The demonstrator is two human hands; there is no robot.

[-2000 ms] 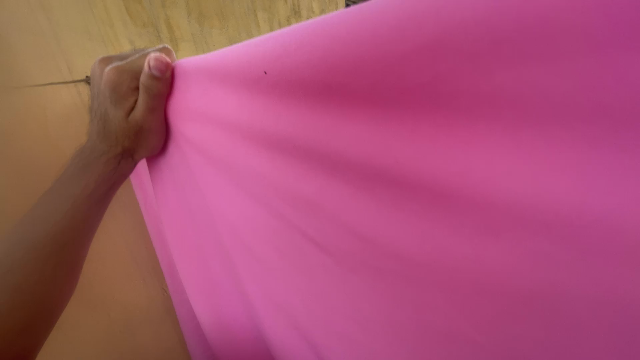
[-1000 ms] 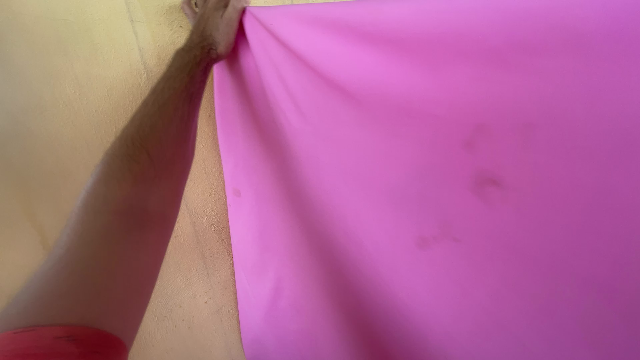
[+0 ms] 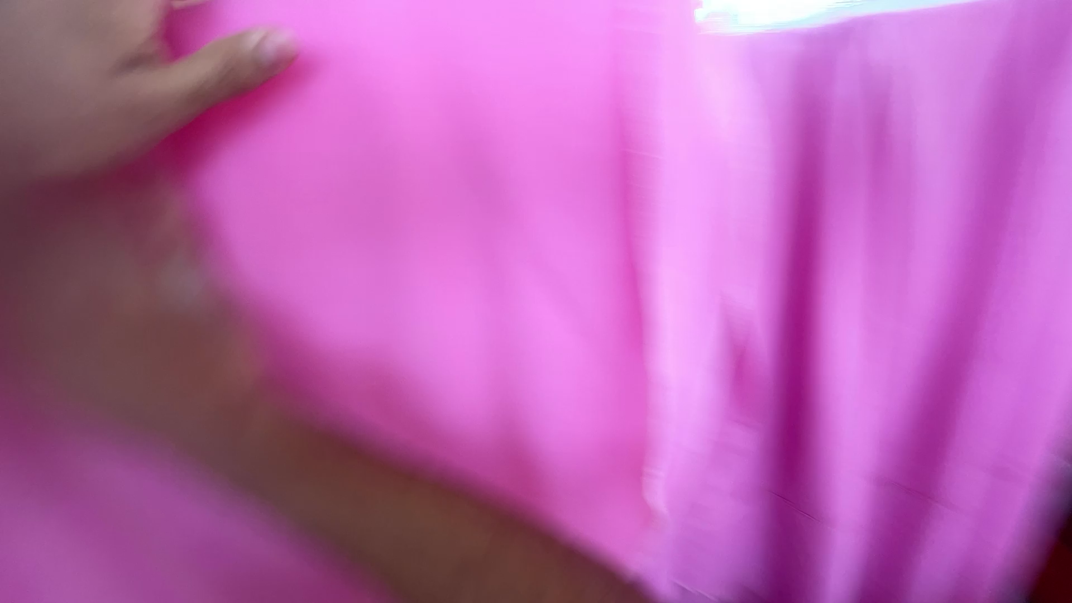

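Pink cloth [image 3: 502, 251] fills most of the view, smooth in the middle and hanging in folds on the right. My left hand [image 3: 142, 92] is at the upper left against the cloth, its thumb stretched to the right; its fingers are mostly hidden or out of frame. My right forearm crosses from the bottom middle towards the left, and my right hand [image 3: 134, 293] lies below the left one, over the cloth. Strong blur hides its fingers and whether it grips the cloth.
A bright, washed-out area [image 3: 804, 10] shows above the cloth's upper edge at the top right. A dark red patch [image 3: 1057, 569] is in the bottom right corner; what it is cannot be told.
The view has shifted strongly, and the yellowish wall beside the cloth is out of sight. My right hand and forearm have come into view. Folds of cloth now show on the right.
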